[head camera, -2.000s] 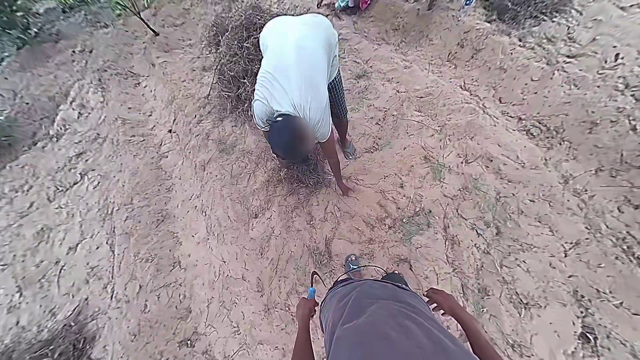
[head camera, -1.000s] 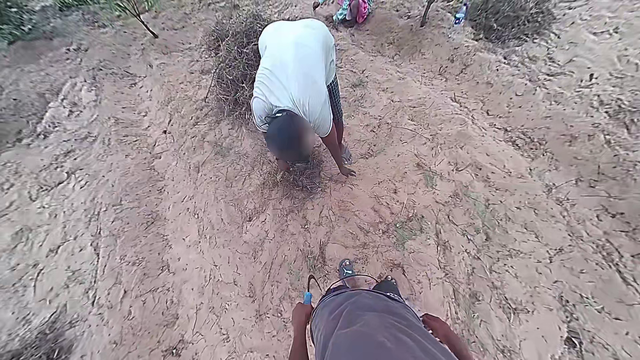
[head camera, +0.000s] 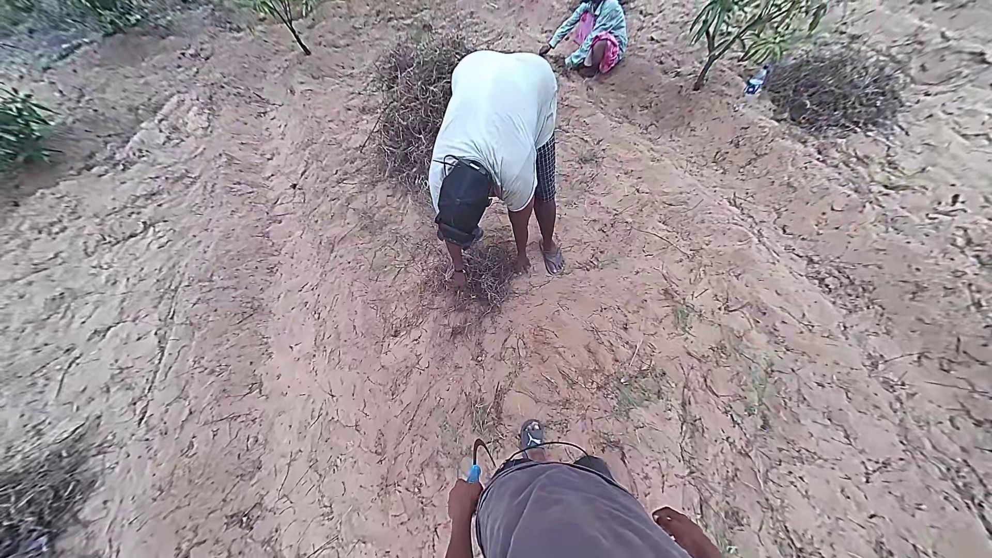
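Note:
My left hand is closed around the blue handle of a sickle, its curved dark blade pointing up beside my shirt. At the lower right, my right hand hangs next to my side; whether its fingers are closed cannot be told, and no object shows in it. Ahead, a person in a white shirt and dark cap bends low, both hands down at a small heap of dry twigs on the sandy ground.
Behind the bent person lies a large brushwood pile. Another person in a patterned garment squats at the top. Farther right are a sapling, a plastic bottle and another brush pile. More dry brush lies lower left.
The bent person's hand that was out to the side on the sand is now drawn in against the twig heap. The view has tilted up, showing more of the squatting person and the saplings.

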